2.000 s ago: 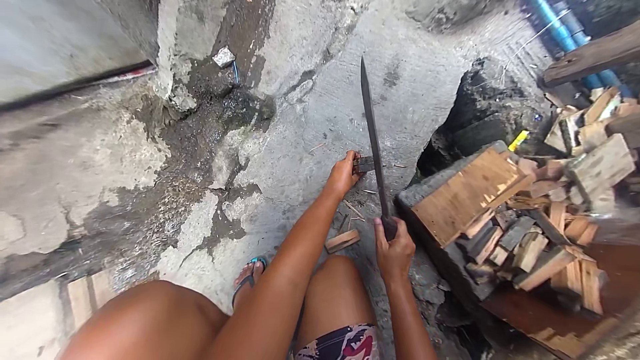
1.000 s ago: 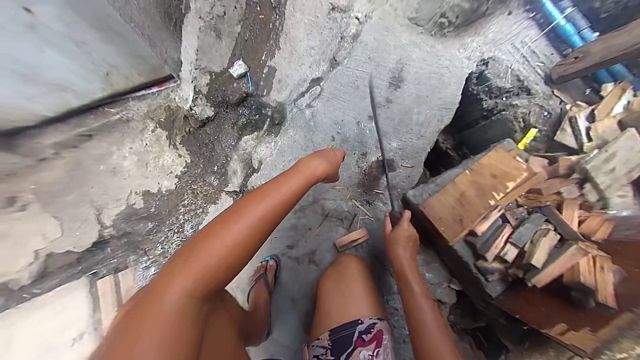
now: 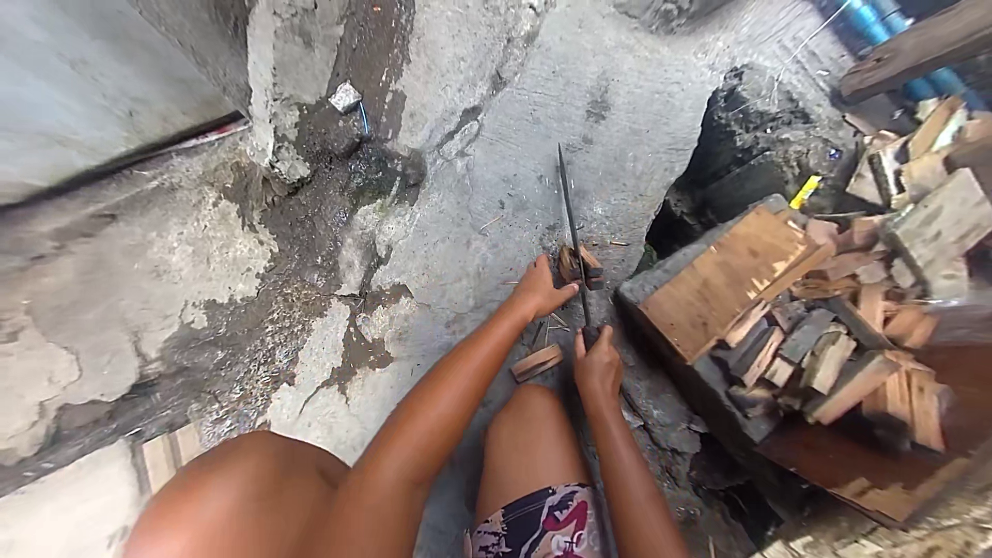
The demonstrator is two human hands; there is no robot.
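Note:
My right hand [image 3: 598, 364] grips the dark handle of a long machete [image 3: 568, 201], its blade pointing forward. The blade lies over split wood pieces [image 3: 568, 265] on the concrete, with wood showing on both sides of it. Beside them on the left is my left hand [image 3: 540, 291], thumb stretched toward the blade and fingers next to the wood; whether it grips a piece cannot be told. Nearer my knee, a short wood block [image 3: 536, 362] lies on the ground.
At the right, a heap of split wood [image 3: 829, 349] and a plywood piece [image 3: 721, 279] rest on a stone ledge. A wooden beam [image 3: 922, 46] and blue pipes [image 3: 868, 23] are at the upper right. Cracked, wet ground [image 3: 310, 256] runs along the left.
My left hand, raised clear of the blade a second ago, has come down to the wood beside it. The machete stays in my right hand, its blade now over the split pieces.

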